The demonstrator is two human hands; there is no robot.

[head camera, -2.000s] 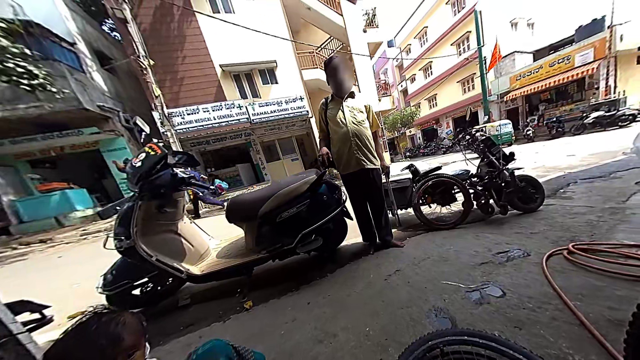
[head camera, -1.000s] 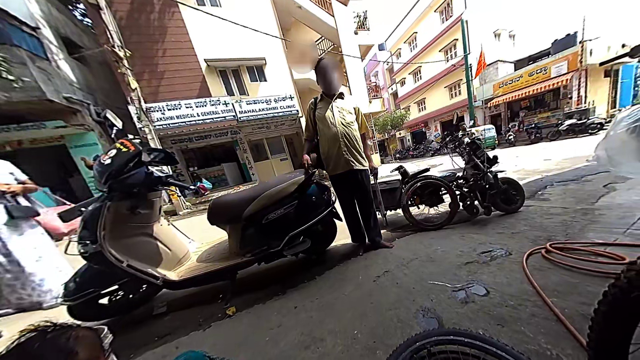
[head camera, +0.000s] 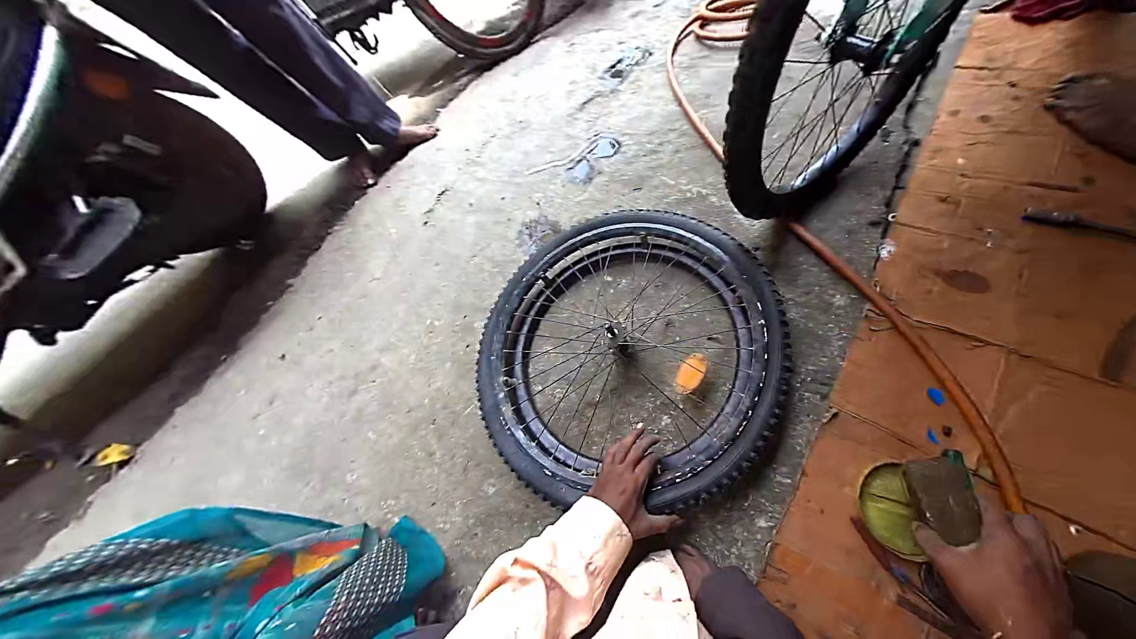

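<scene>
A bicycle wheel with a knobbly black tyre [head camera: 779,355], thin spokes and an orange reflector [head camera: 690,374] lies flat on the concrete. My left hand [head camera: 628,484] rests on its near rim and tyre, fingers over the rim and thumb outside the tyre. At the lower right, over a cardboard sheet, my right hand [head camera: 1003,559] grips a brown block [head camera: 945,499] between thumb and fingers. The block partly covers a round, yellow-green tin or lid [head camera: 887,510]. Slim tools lie beneath and beside that hand, partly hidden by it.
An orange hose [head camera: 923,346] crosses the cardboard [head camera: 923,399]. Another bicycle wheel [head camera: 745,133] stands upright beyond the flat one. A person's bare feet [head camera: 390,146] and a scooter [head camera: 133,177] are at upper left. Patterned teal cloth [head camera: 213,568] lies at lower left; a screwdriver-like tool [head camera: 1078,222] is at right.
The view has swung from the street down to the ground. Both my hands are now in view; neither showed before. The whole flat wheel shows, where only the top of a tyre did.
</scene>
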